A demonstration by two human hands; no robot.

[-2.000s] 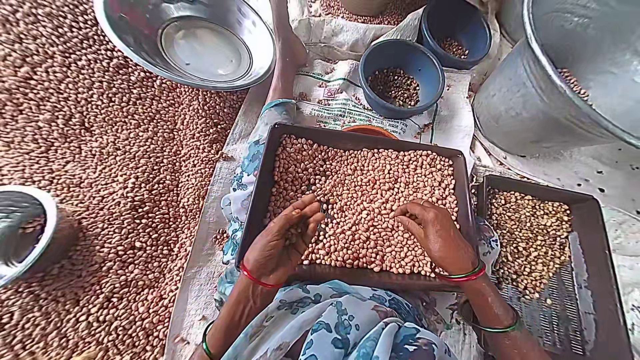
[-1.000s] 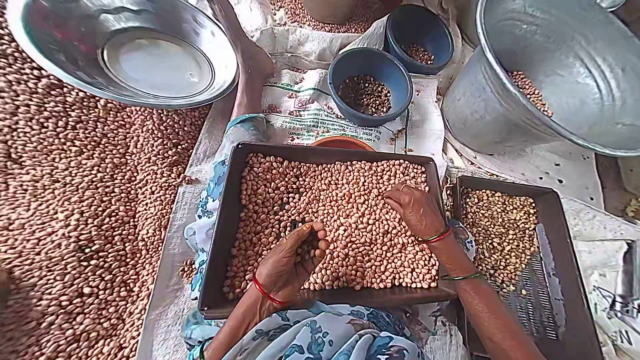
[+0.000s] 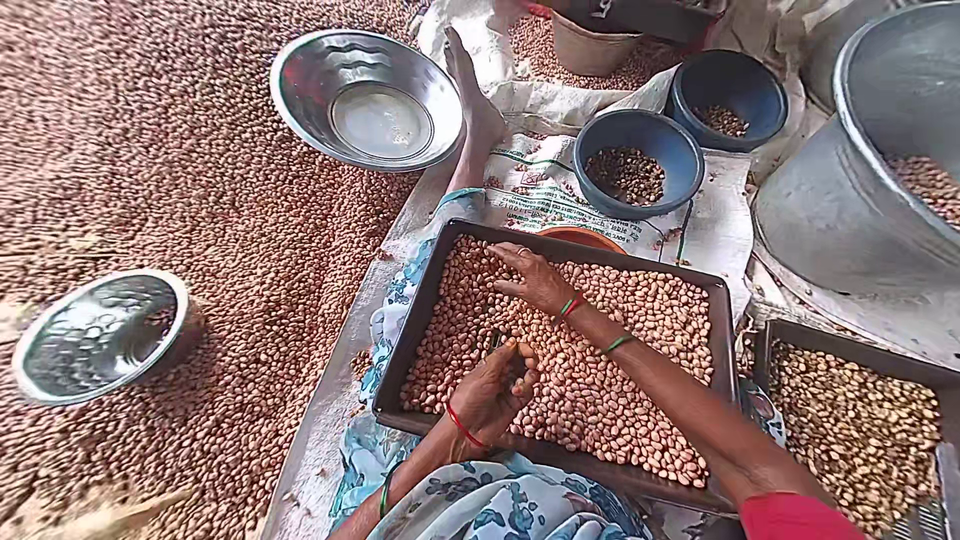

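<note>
A dark rectangular tray full of pinkish-brown nuts or beans rests on the lap, over blue and white floral cloth. Over the tray's near left part, my left hand is half curled, palm partly up, with a few nuts or beans at its fingers. My right hand reaches across to the tray's far left part, palm down, fingers spread on the contents; whether anything is under it is hidden. A second dark tray with yellowish-brown pieces lies at the right.
Loose nuts or beans cover the floor at left, with a wide steel basin and a smaller steel bowl on them. Two blue bowls stand on printed sacking beyond the tray. A large metal tub stands right.
My right hand has moved from the tray's right part to its far left part, and its fingers have spread. My left hand stays over the near side. The view has shifted left.
</note>
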